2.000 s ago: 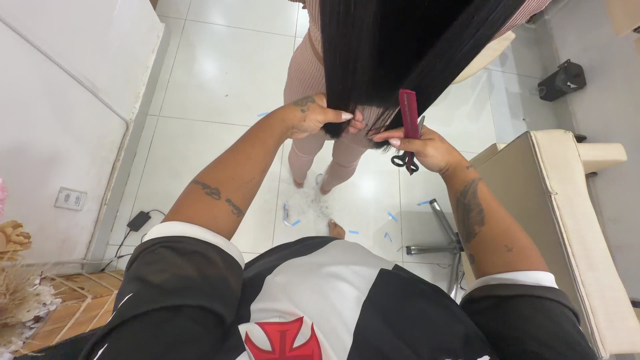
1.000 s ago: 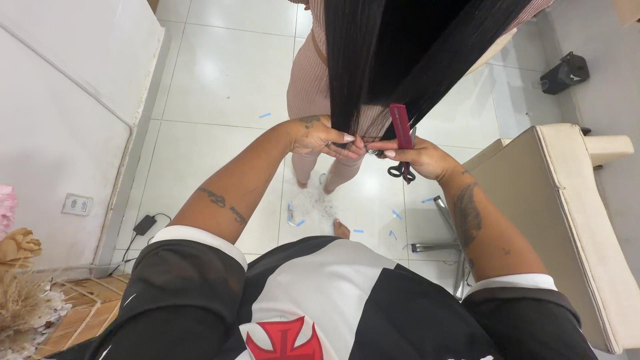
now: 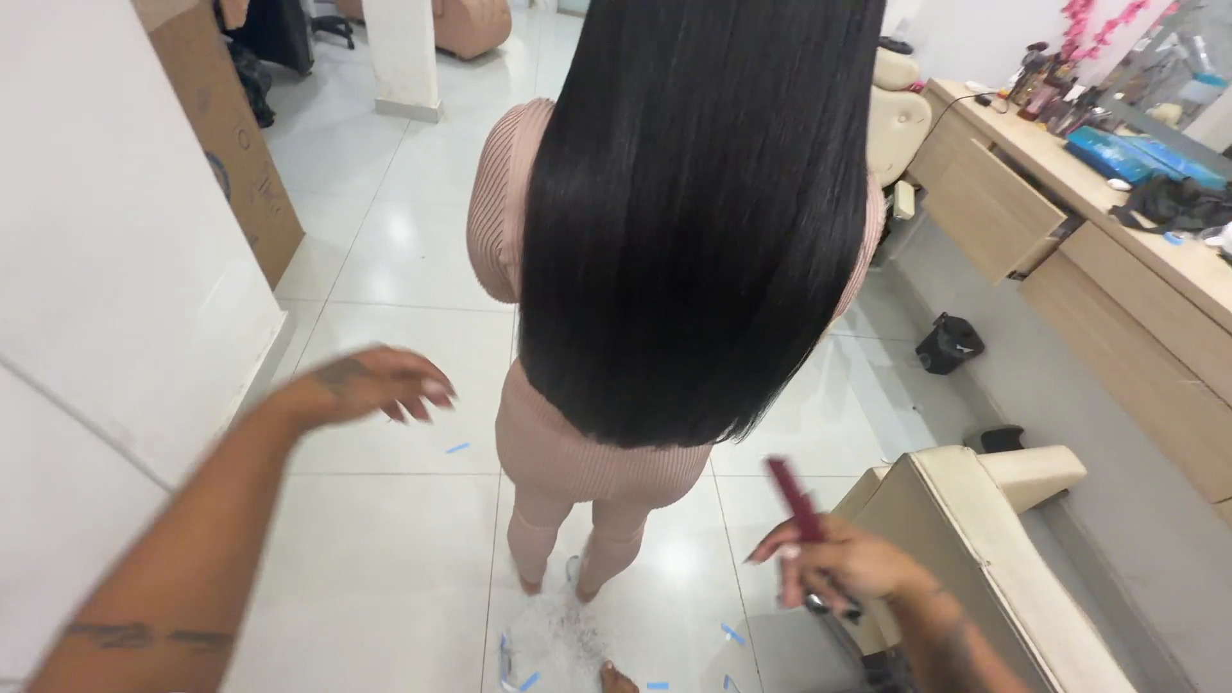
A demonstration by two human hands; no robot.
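Long straight black hair [image 3: 693, 241] hangs loose down the back of a person in a pink ribbed outfit [image 3: 602, 472], its lower edge rounded at hip height. My left hand [image 3: 380, 385] is to the left of that person, fingers apart and slightly curled, holding nothing. To the right of the hair's ends, my right hand [image 3: 837, 563] grips a dark red comb [image 3: 794, 500] pointing up. Black-handled scissors [image 3: 833, 606] show below the same hand, partly hidden by its fingers and blurred. Neither hand touches the hair.
A cream salon chair [image 3: 962, 558] stands close on my right. Beyond it are a wooden counter [image 3: 1088, 202] with an open drawer [image 3: 1001, 212] and a small black bin [image 3: 948, 344]. Hair clippings [image 3: 568, 635] and blue strips [image 3: 733, 633] lie on the floor. A cardboard box [image 3: 231, 144] leans at left.
My hands have let go of the hair ends and moved apart to either side. The comb and scissors remain in my right hand. The view has tilted up, showing more of the room.
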